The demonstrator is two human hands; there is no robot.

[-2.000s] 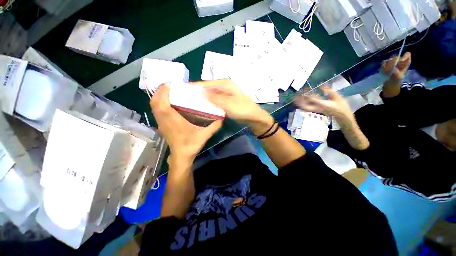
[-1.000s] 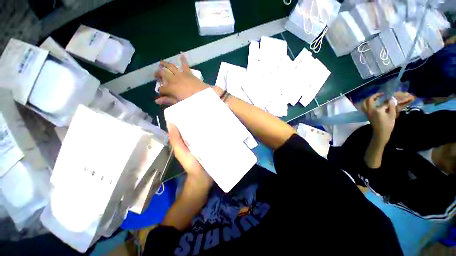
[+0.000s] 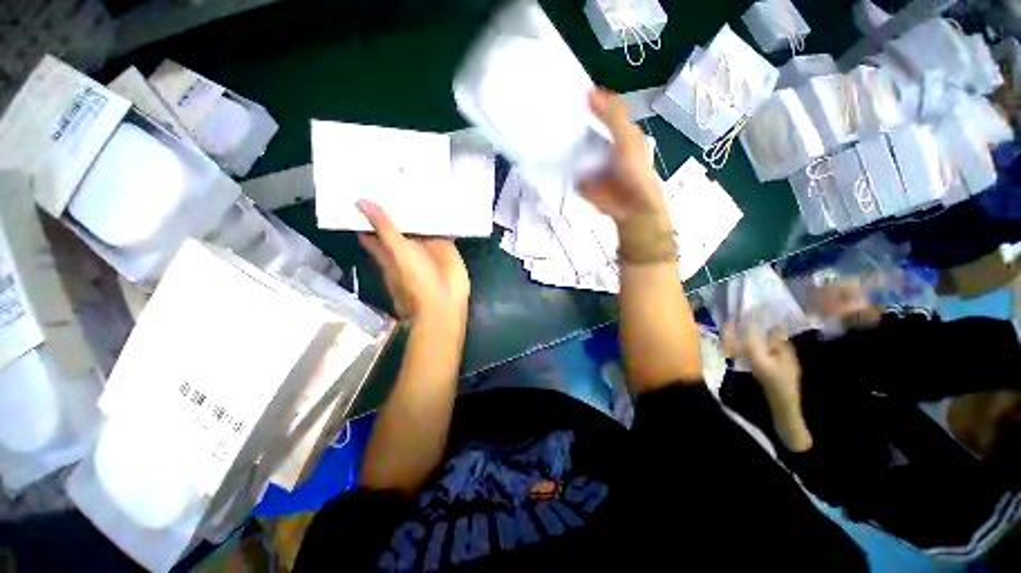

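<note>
My left hand [image 3: 417, 269] holds a long flat white carton sleeve [image 3: 381, 177] by its lower edge, thumb on top, over the green surface. A paler section shows at the sleeve's right end. My right hand [image 3: 621, 168] is raised and grips a white pack [image 3: 526, 90], which is blurred, so its details cannot be told. Loose white cards [image 3: 560, 233] lie in an overlapping fan below and behind my right hand.
Large white cartons [image 3: 207, 375] lean in a stack at left. A white box [image 3: 218, 118] lies at upper left. Small packs with white cords [image 3: 717, 87] stand at upper right, beside a group of packs [image 3: 868, 134]. Another person's hands [image 3: 773, 347] are at right. A metal strip [image 3: 280, 187] crosses the green surface.
My left hand has moved up with the white sleeve, now turned roughly level. My right hand has moved right and now holds a white pack. More corded packs show at upper right.
</note>
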